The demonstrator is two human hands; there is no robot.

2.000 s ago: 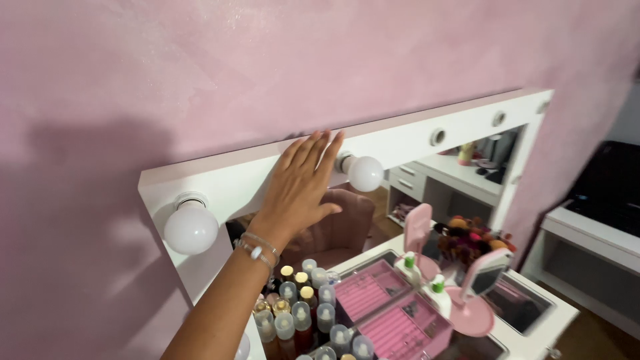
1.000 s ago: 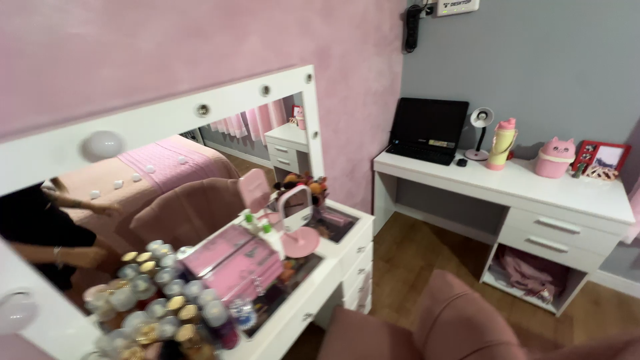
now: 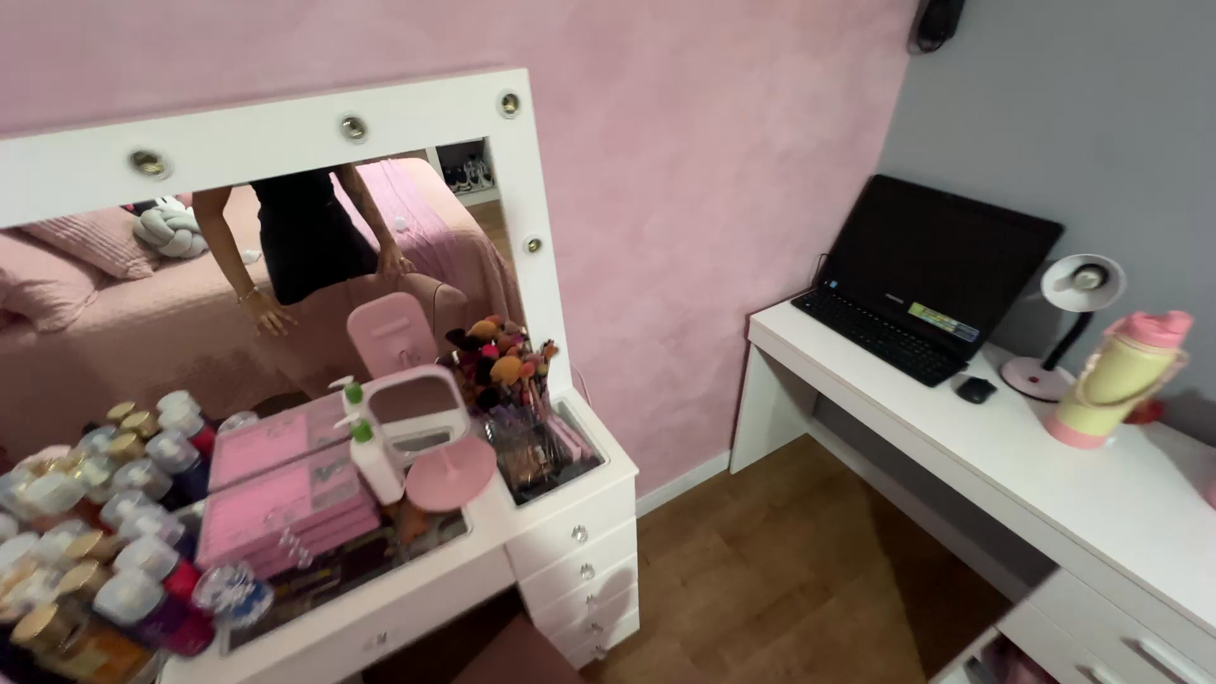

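Note:
Neither of my hands is directly in view; the vanity mirror [image 3: 380, 237] reflects a person in black with both arms lowered and fingers apart. Its white frame [image 3: 427, 112] has several empty bulb sockets [image 3: 354, 127]. On the dressing table [image 3: 418, 589] in front, capped bottles [image 3: 142, 503] crowd the left. Beside them are a pink case [image 3: 285, 503], a white pump bottle with a green collar [image 3: 378, 465], a pink-based tabletop mirror [image 3: 451, 473] and makeup brushes [image 3: 508, 366].
At the right, a white desk [image 3: 950, 418] holds an open black laptop [image 3: 940, 266], a mouse [image 3: 976, 389], a small lamp [image 3: 1083, 283] and a yellow and pink bottle [image 3: 1116, 385]. Wooden floor [image 3: 760, 570] lies between the two pieces of furniture.
Two seconds ago a hand rested on the mirror frame beside a round bulb; it is out of direct view now. The view has swung right, and the bulbs seen earlier are outside it.

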